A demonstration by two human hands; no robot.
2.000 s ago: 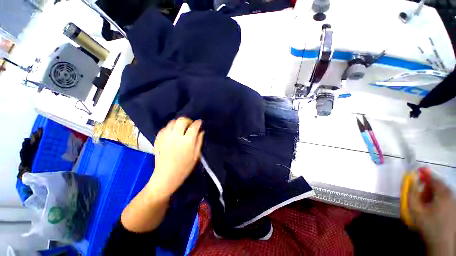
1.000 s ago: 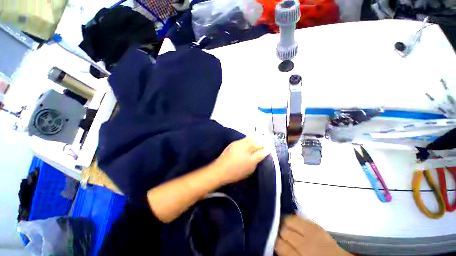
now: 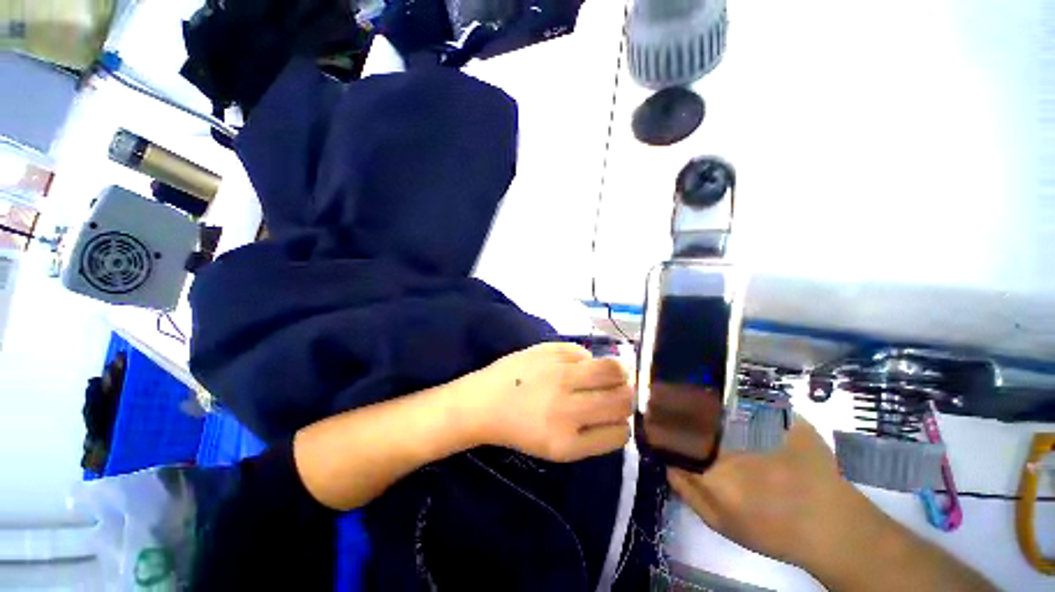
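The navy garment (image 3: 382, 312) lies in a large heap left of the white sewing machine head (image 3: 879, 174). A narrow white tape (image 3: 622, 520) runs along its right part. My left hand (image 3: 555, 399) is closed on the cloth beside the tape, left of the shiny take-up lever guard (image 3: 692, 364). My right hand (image 3: 769, 491) is right of the cloth's edge, with its upper fingers behind the guard and machine parts. Its grip is not clear. The needle and presser foot are hidden.
Thread snips (image 3: 943, 509) lie partly behind the tension knob (image 3: 888, 460). Scissors with a yellow handle (image 3: 1033, 497) are cut off at right. A grey motor (image 3: 127, 249), a blue crate (image 3: 148, 405) and a plastic bag (image 3: 145, 544) are at left.
The scissors were in my right hand and now lie on the table. Both hands have moved to the cloth's right side by the machine. The view is closer to the machine head.
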